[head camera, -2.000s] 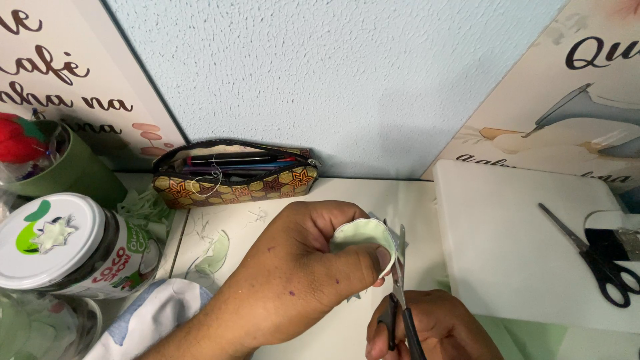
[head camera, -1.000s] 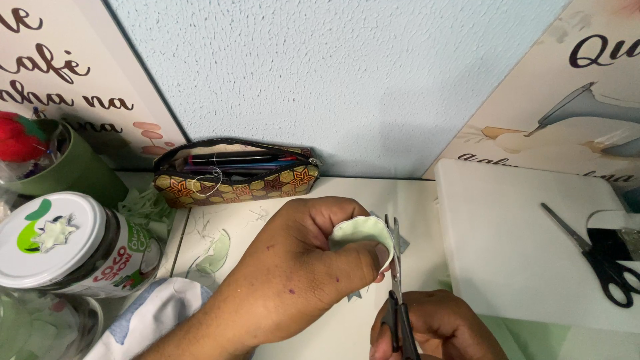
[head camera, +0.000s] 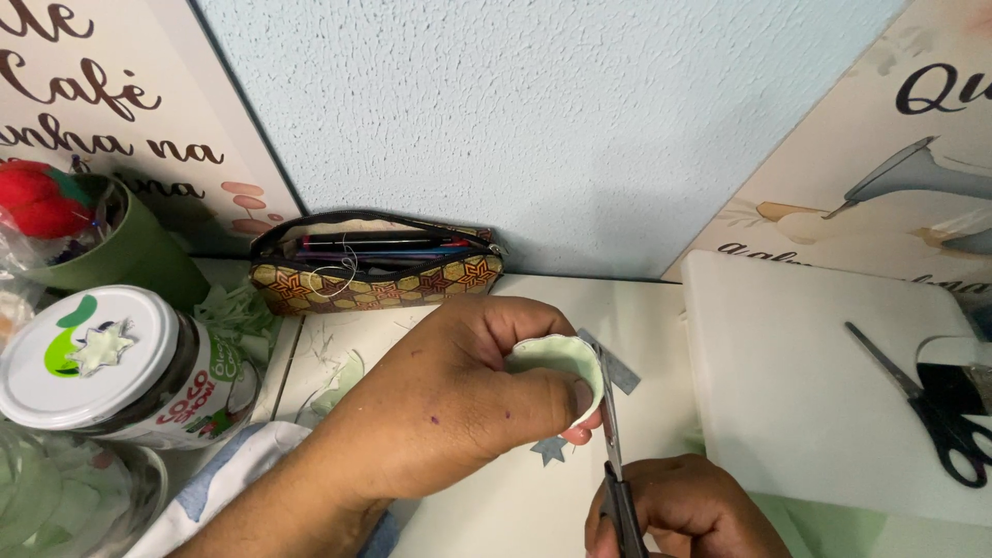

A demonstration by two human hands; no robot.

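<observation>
A curved piece of pale green fabric [head camera: 562, 358] with a white edge is pinched between the thumb and fingers of my left hand [head camera: 473, 395]. My right hand [head camera: 690, 504] grips black-handled scissors [head camera: 614, 442], whose blades point up along the fabric's right edge. The blades look nearly closed. Beyond them lies a grey-blue strip [head camera: 620, 372] on the white table. A small grey-blue star [head camera: 551, 450] is partly visible below my left fingers.
A patterned zip pouch [head camera: 380, 283] of pens stands against the wall. At left are a lidded jar [head camera: 89, 356] with a pale star on top, a green pot [head camera: 139, 240] and fabric scraps [head camera: 232, 310]. Another pair of scissors [head camera: 922, 403] rests on a white slab [head camera: 790, 387] at right.
The scissor blades stood apart one second ago and now look nearly together. More of the grey-blue strip shows behind them. My left hand still holds the green piece in about the same place.
</observation>
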